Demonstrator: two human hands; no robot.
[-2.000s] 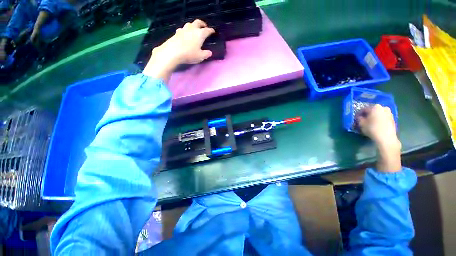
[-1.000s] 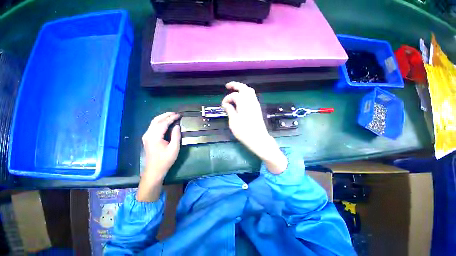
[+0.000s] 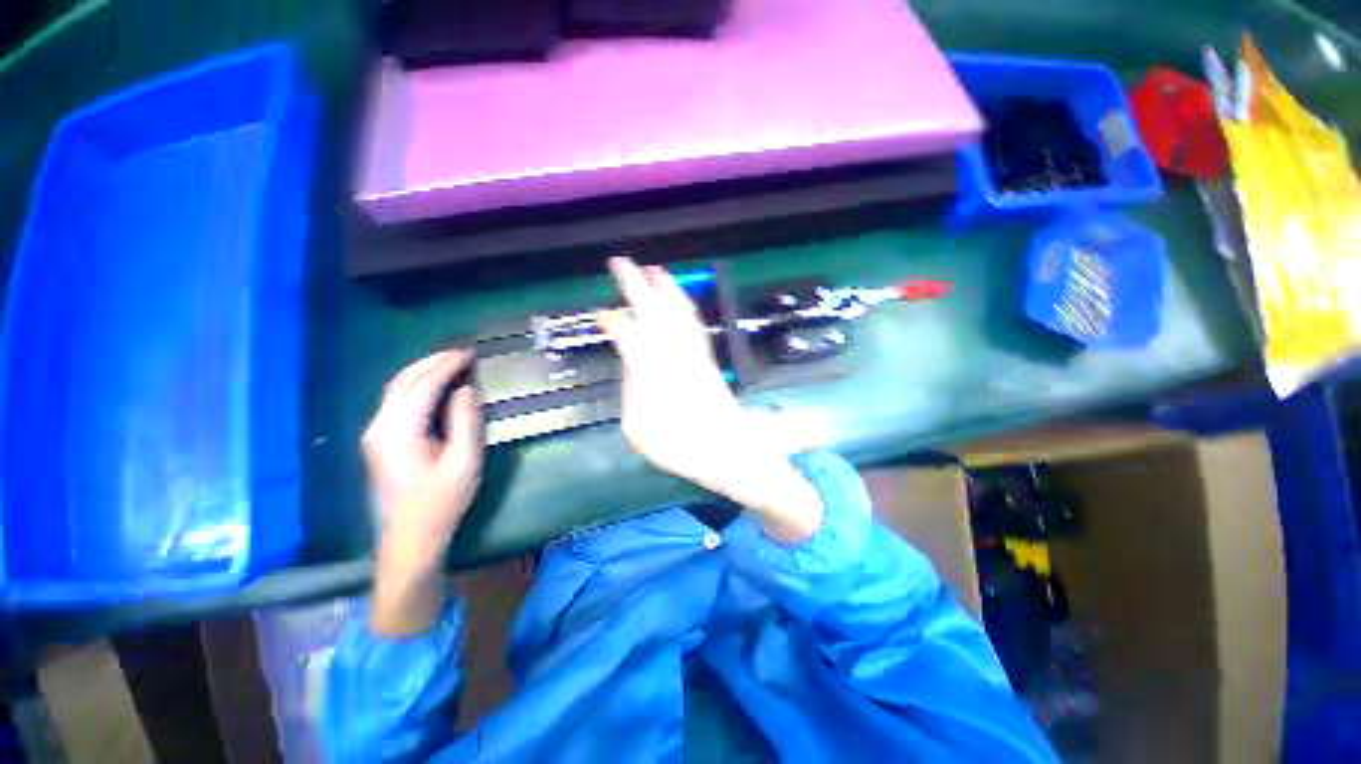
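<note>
The black press fixture (image 3: pixel 746 332) lies on the green bench, with a blue guide rod, a silver nest (image 3: pixel 567 332) and a silver linkage with a red handle (image 3: pixel 925 290) at its right. My left hand (image 3: pixel 423 455) is at the fixture's left end, fingers curled by something dark; whether it grips a part is hidden. My right hand (image 3: pixel 672 381) lies over the fixture's middle, fingertips beside the silver nest, covering part of the fixture. The view is blurred, and I cannot tell whether the right fingers hold a small part.
A pink foam block (image 3: pixel 672 135) with black housings (image 3: pixel 470 30) is behind the fixture. A large blue tray (image 3: pixel 149 343) is left. Two blue bins (image 3: pixel 1122 194) (image 3: pixel 1097 284), a red bin (image 3: pixel 1179 123) and a yellow bag (image 3: pixel 1299 224) are right. An open carton (image 3: pixel 1179 597) is below.
Both hands left the foam block and small bin for the fixture. Since a second ago, the right hand has moved slightly left along it, uncovering a blue rod; the view has shifted.
</note>
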